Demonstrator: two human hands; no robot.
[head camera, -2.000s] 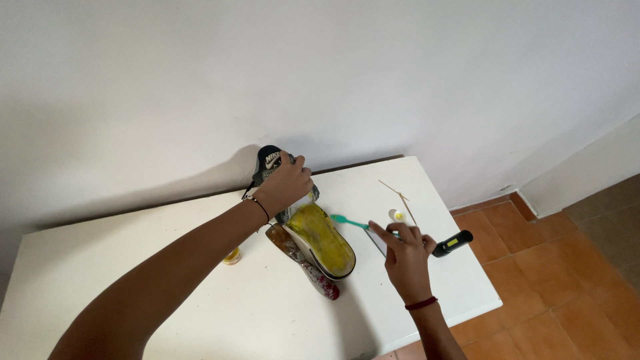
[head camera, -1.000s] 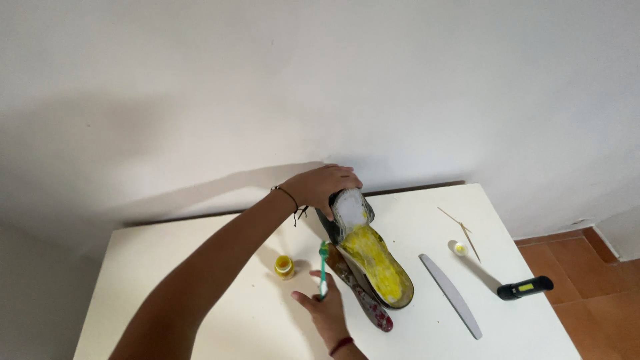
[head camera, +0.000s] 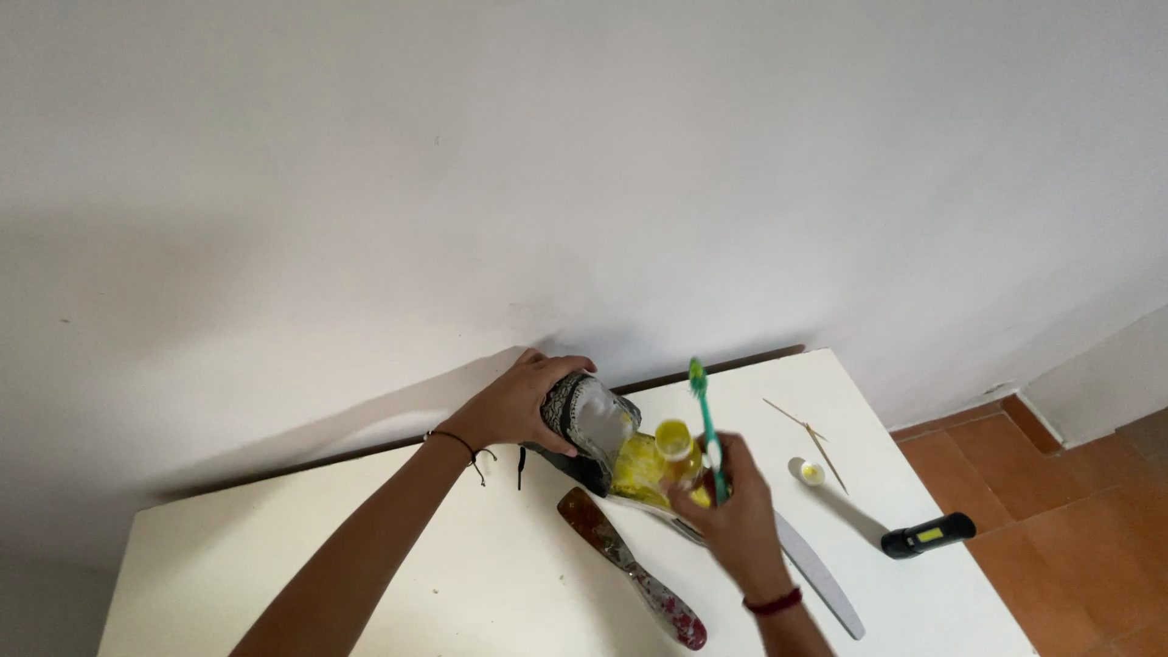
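My left hand grips the upper of a dark shoe, whose grey and yellow-coated sole side faces the camera. Over the yellow part, my right hand holds a small open bottle of yellow liquid together with a green toothbrush. The brush stands upright, its bristles yellow. Part of the shoe is hidden behind the bottle and my right hand. A paint-stained spatula or scraper lies on the white table just below the shoe.
Right of my right hand, a grey nail file lies on the white table. Farther right are thin wooden sticks, a small cap with yellow residue and a black flashlight. A white wall rises behind the table.
My right hand has picked up the yellow bottle, which stood on the table left of the shoe one second ago, and moved right to above the shoe. My left hand still holds the shoe.
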